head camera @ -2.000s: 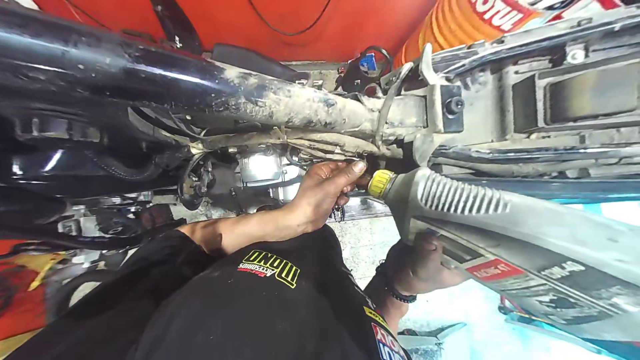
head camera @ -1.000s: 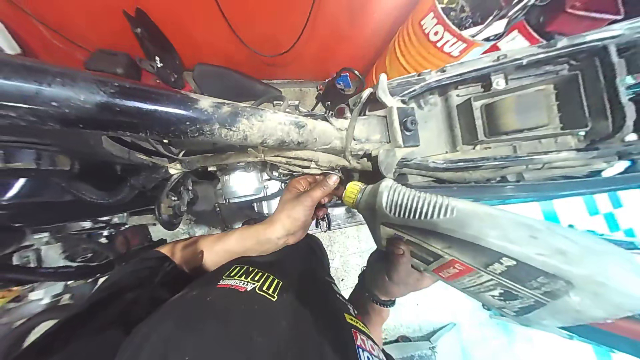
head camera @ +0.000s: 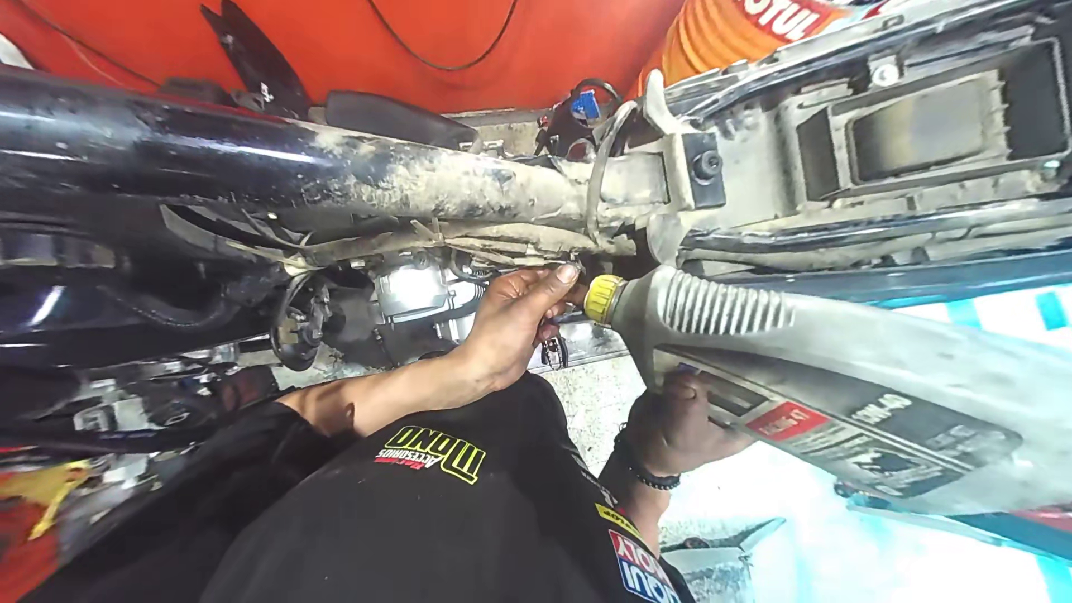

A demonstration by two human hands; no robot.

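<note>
In the head view, my right hand [head camera: 687, 423] supports a large grey plastic engine-oil bottle [head camera: 804, 335] from below, a dark beaded bracelet at the wrist. The bottle lies tilted, its neck toward the left with a yellow cap or collar [head camera: 603, 300] on it. My left hand [head camera: 515, 322] is just left of that neck, thumb and fingers drawn together beside the motorcycle's engine [head camera: 414, 289]. Whatever is between those fingers, and the mouth of the bottle, are hidden. Above both hands runs the muddy black motorcycle frame tube [head camera: 377, 172], with dirty cables beneath it.
An open, dusty tray [head camera: 917, 130] in the rear frame is at upper right. A cable loop [head camera: 603, 167] crosses the frame near its middle. An orange Motul drum [head camera: 720, 38] stands behind, by a red wall [head camera: 553, 50]. A disc-like part [head camera: 297, 322] hangs at left.
The view has shifted somewhat over the two seconds. Both hands stay at the bottle and beside its neck, with no plain change in their hold.
</note>
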